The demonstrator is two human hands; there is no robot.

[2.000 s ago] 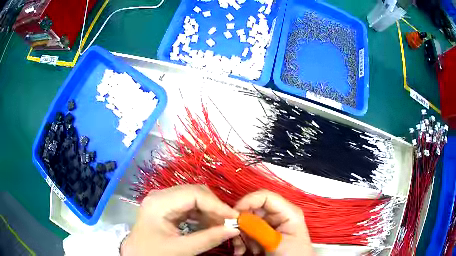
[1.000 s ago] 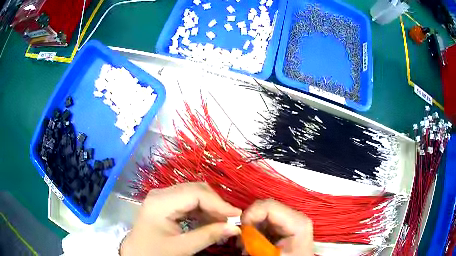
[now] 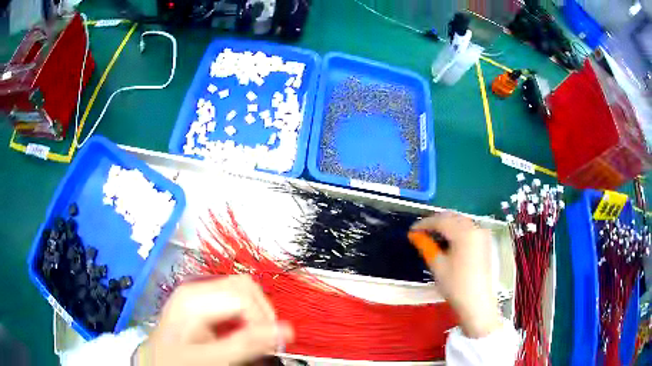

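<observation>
My right hand holds the orange-handled hand tool over the right end of the black lead wires in the wire tray. My left hand is blurred at the lower left, over the near left part of the tray, with its fingers curled. Whether it holds anything is too blurred to tell. The red lead wires lie between and below the hands. The left hand and the right wrist hide parts of them.
The left parts tray overlaps the wire tray. Beyond stand the white-parts tray and small-metal-parts tray. Harnesses and the semi-finished goods bin are at right. Red fixtures stand left and right.
The camera view has shifted, showing more of the bench's far and right sides. My right hand has moved away from my left, over the black wires, with the orange tool. The white piece between my fingers no longer shows.
</observation>
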